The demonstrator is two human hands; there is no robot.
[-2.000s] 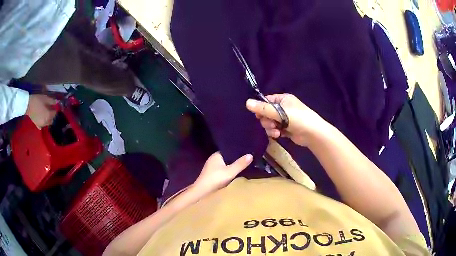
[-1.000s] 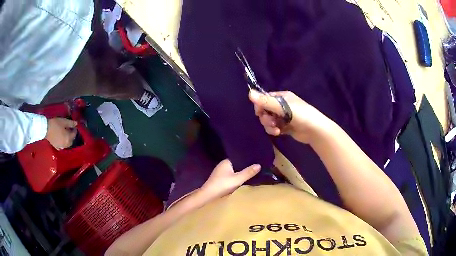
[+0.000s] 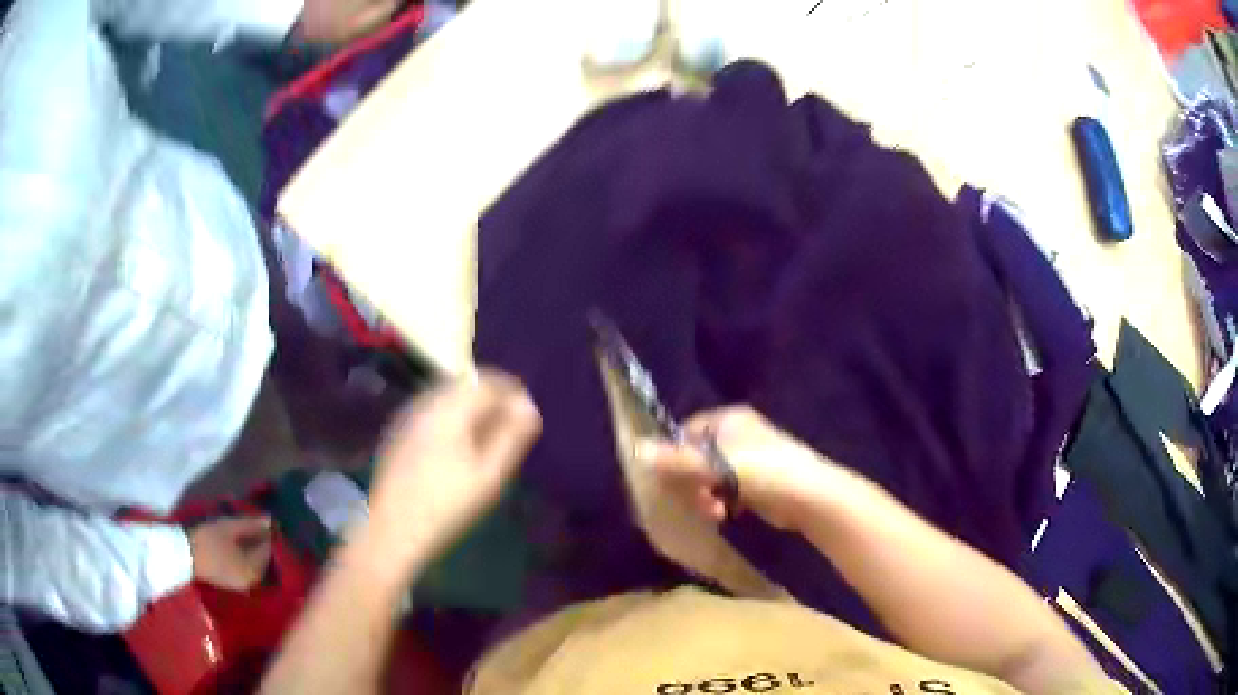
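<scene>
Dark purple fabric (image 3: 869,299) lies heaped over the pale cutting table. My right hand (image 3: 706,462) holds dark tailor's shears (image 3: 635,376) by the handles. Their blades point up and left over the fabric, beside a cut edge where pale table shows. Whether the blades are apart is too blurred to tell. My left hand (image 3: 475,428) is blurred at the fabric's left edge, its fingers curled and seeming to pinch the cloth.
The pale table's (image 3: 394,204) corner juts out at left. A person in a light blue top (image 3: 149,299) stands there, a hand by a red stool (image 3: 258,597). A blue bar (image 3: 1101,179), dark strips (image 3: 1154,421) and white-looking cones (image 3: 622,34) lie on the table.
My left hand has moved up and left along the fabric edge. A gap now shows in the cloth below the shears. The view has shifted, showing more of the table's far part.
</scene>
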